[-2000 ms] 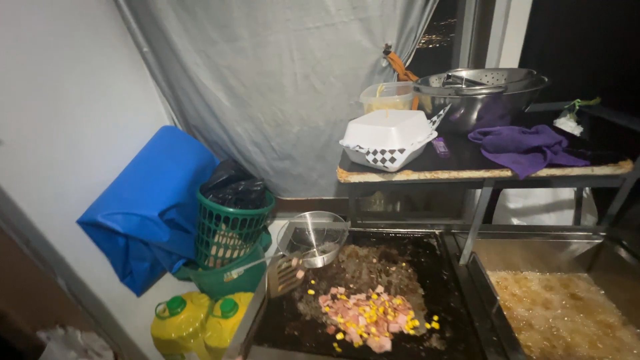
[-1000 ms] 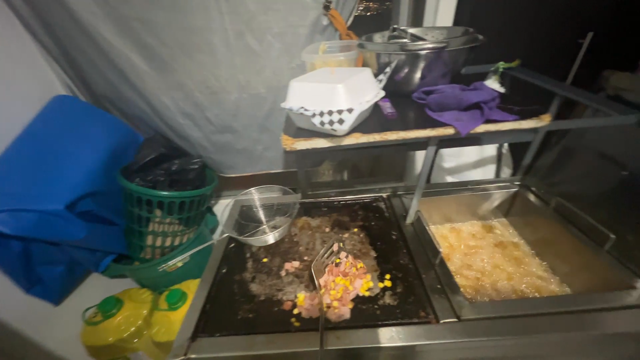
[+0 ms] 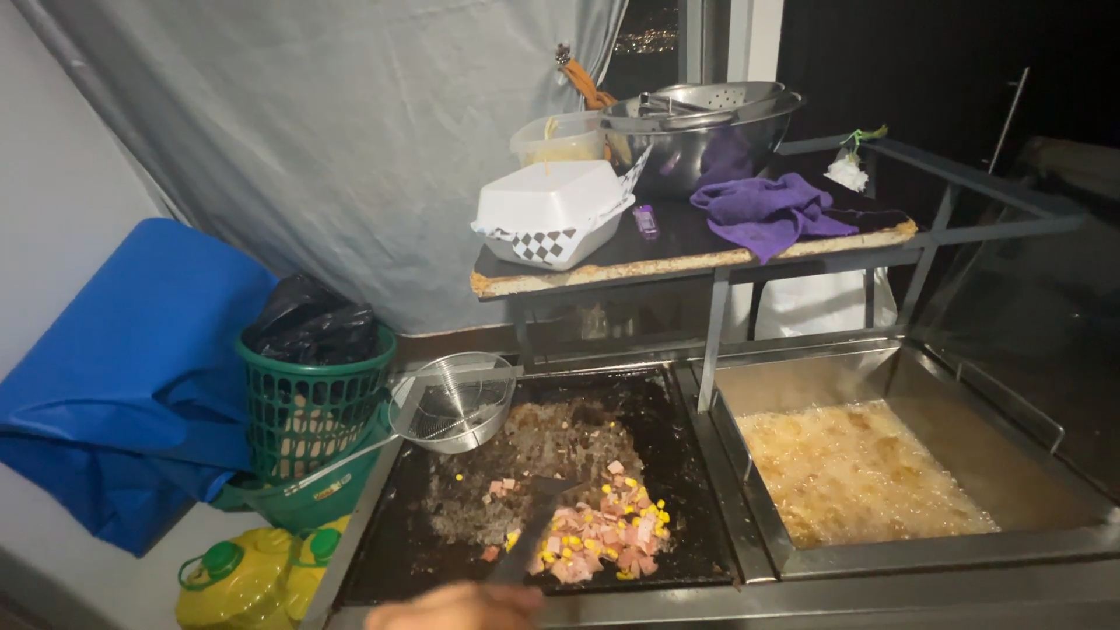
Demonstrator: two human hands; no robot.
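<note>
One hand shows at the bottom edge, closed around the handle of a dark metal spatula [image 3: 525, 529]; I take it for my right hand [image 3: 459, 610], though little of it shows. The spatula's blade is over the black griddle [image 3: 691, 499], at the left side of a pile of diced ham and corn kernels [image 3: 604, 538]. A few stray ham pieces lie left of the pile. A wire-mesh strainer [image 3: 455, 407] rests on the griddle's back left corner. My left hand is out of view.
Right of the griddle, a fryer [image 3: 875, 472] holds bubbling oil. Above stands a shelf [image 3: 612, 268] with a foam box [image 3: 551, 210], steel bowls [image 3: 700, 144] and a purple cloth [image 3: 770, 214]. At left are a green basket [image 3: 302, 420], a blue sheet [image 3: 131, 367] and yellow jugs [image 3: 241, 582].
A hand has come into view at the bottom edge. The slotted spatula blade that was over the food one second ago is now tilted and further left of the pile.
</note>
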